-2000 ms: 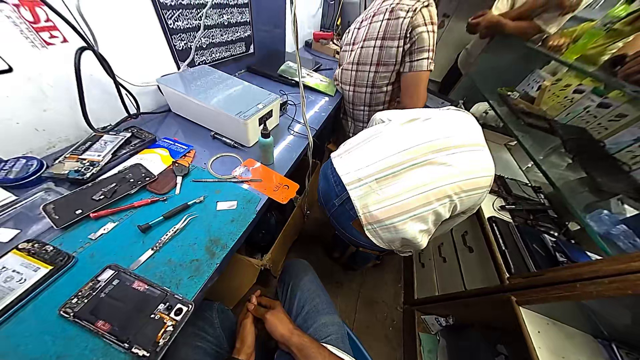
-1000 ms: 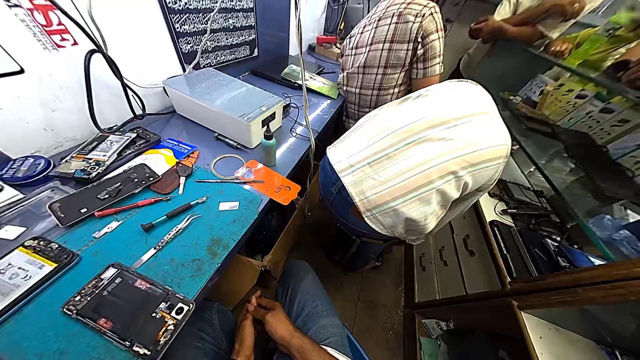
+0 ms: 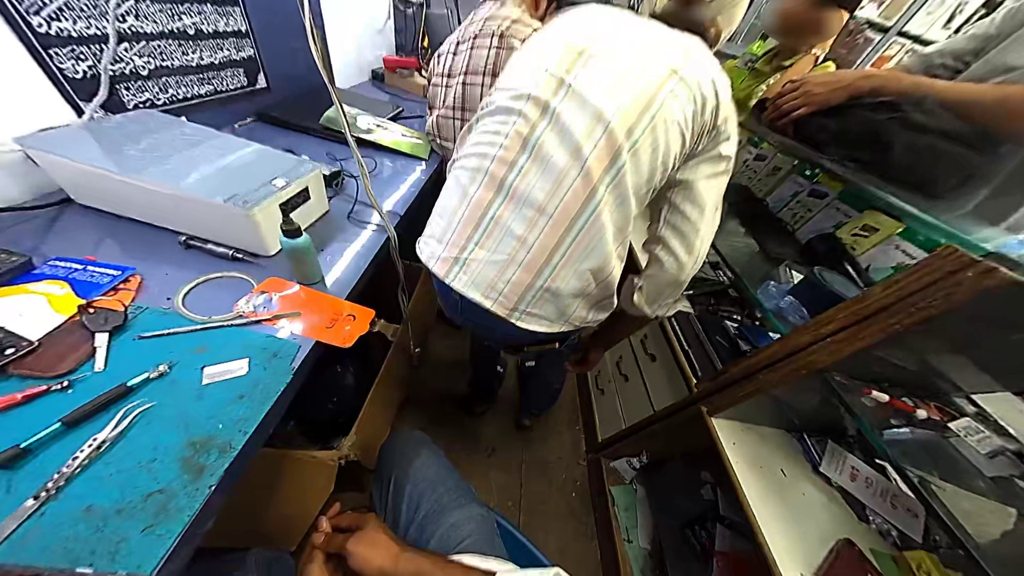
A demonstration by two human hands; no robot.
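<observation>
Low in the view, my right hand [image 3: 364,538] rests against my left hand [image 3: 316,554] over my lap, beside the blue-jeans leg. No tool shows in either; the fingers overlap, and the frame's bottom edge cuts them off. Left of them is a teal work mat [image 3: 184,448] bearing curved metal tweezers [image 3: 76,468], a black-handled precision screwdriver [image 3: 92,406], a red-handled tool [image 3: 32,394], a key [image 3: 102,324] and a small white piece [image 3: 226,370]. A thin metal tool [image 3: 216,324] lies partly across an orange tag [image 3: 320,312].
A white box-shaped device [image 3: 176,176] and a green bottle [image 3: 299,252] stand on the bench. Cardboard boxes [image 3: 272,496] sit below it. A person in a striped shirt [image 3: 576,176] bends in the aisle, another in plaid [image 3: 472,72] beyond. Wooden-framed shelving [image 3: 840,320] lines the right side.
The view has swung right and up, so the opened phones have left it. The striped-shirt person, bent low before, is more upright, with an arm hanging down. My hands remain together.
</observation>
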